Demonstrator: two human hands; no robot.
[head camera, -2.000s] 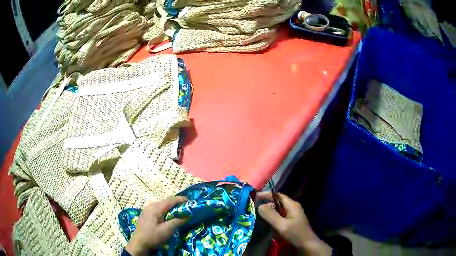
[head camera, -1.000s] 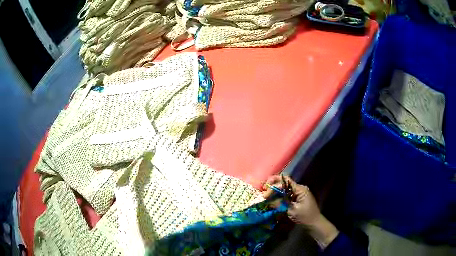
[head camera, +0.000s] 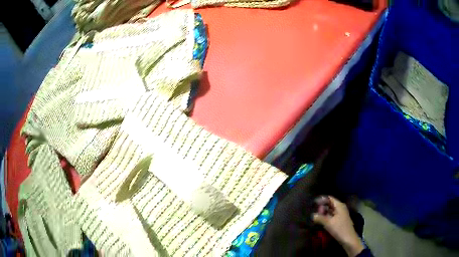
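Note:
A cream ribbed tote bag (head camera: 216, 150) lies flat over the front of the table, its mouth edge slanting at the lower right. A smooth strap band and a flat handle loop lie across it. Turquoise flowered lining (head camera: 254, 232) shows past the mouth edge and hangs off the table side. My right hand (head camera: 336, 223) is right of the bag, off the table and apart from it, with fingers curled around small dark-reddish thread snips, blurred and mostly hidden. My left hand is not in view.
More beige bags (head camera: 65, 110) overlap on the left of the red-orange table cover (head camera: 251, 65). Folded stacks (head camera: 110, 14) are cut off at the top. A deep blue bin (head camera: 402, 175) stands right of the table, with a folded bag (head camera: 420, 88) inside.
The bag has been spread flat with its ribbed side up, and its lining is mostly covered. My right hand has moved off the bag's edge, right and down. My left hand has left view.

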